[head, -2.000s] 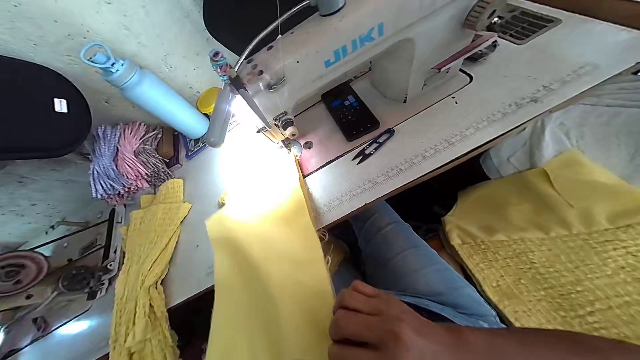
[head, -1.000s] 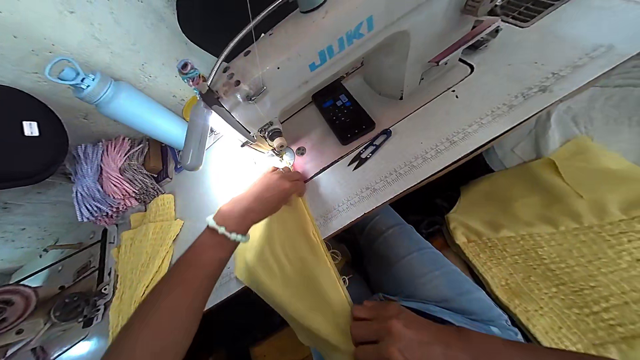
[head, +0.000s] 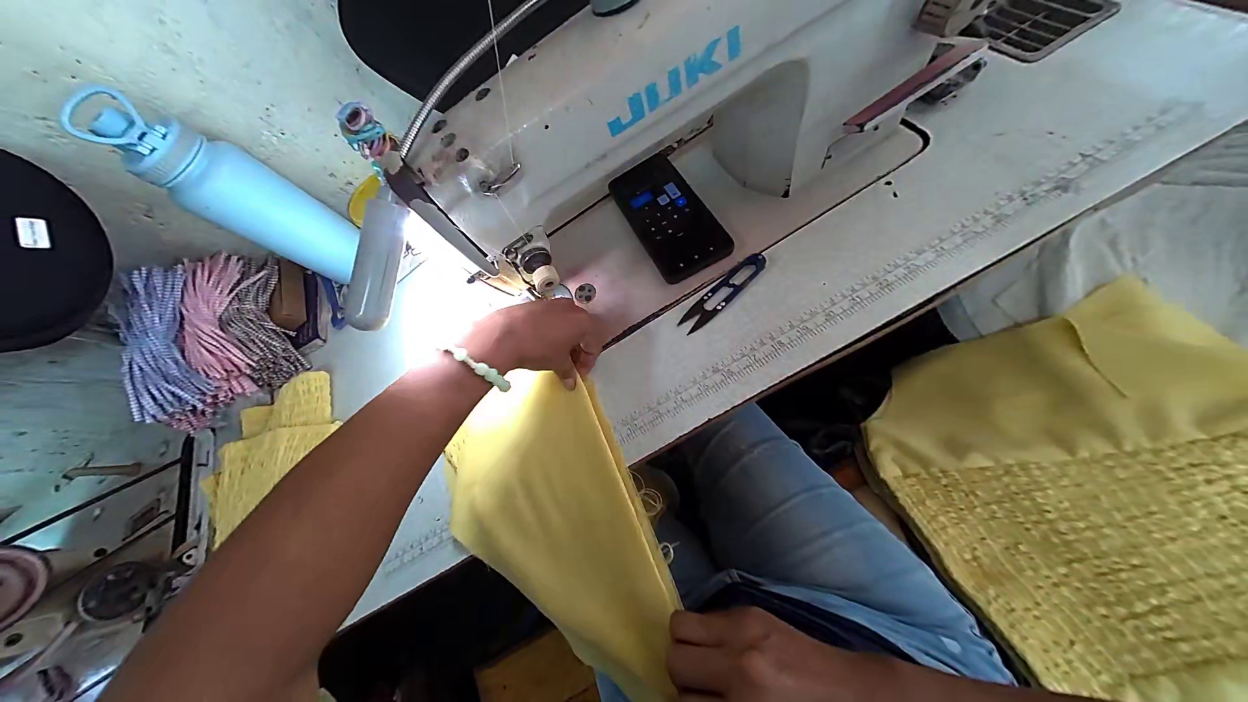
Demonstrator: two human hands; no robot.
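Observation:
A yellow fabric piece [head: 556,507] hangs from the bed of a white Juki sewing machine [head: 673,97] over the table's front edge. My left hand [head: 541,336], with a pale beaded bracelet at the wrist, pinches the fabric's upper edge close in front of the needle area; the presser foot is mostly hidden. Lower down, my right hand [head: 726,653] grips the right edge of the same fabric near its bottom end. A lit lamp [head: 378,263] glares on the bed left of the needle.
A phone [head: 671,216] and thread snips [head: 721,292] lie on the machine bed. To the left are a blue bottle [head: 253,205], bundled checked strips [head: 205,336] and yellow gathered pieces [head: 263,458]. Yellow shirred fabric [head: 1072,507] lies at the right; another machine [head: 107,595] stands lower left.
My left hand, out of view two seconds ago, came to the fabric near the needle and remains there. The fabric, which lay flatter at first, now hangs folded and slanted between my hands.

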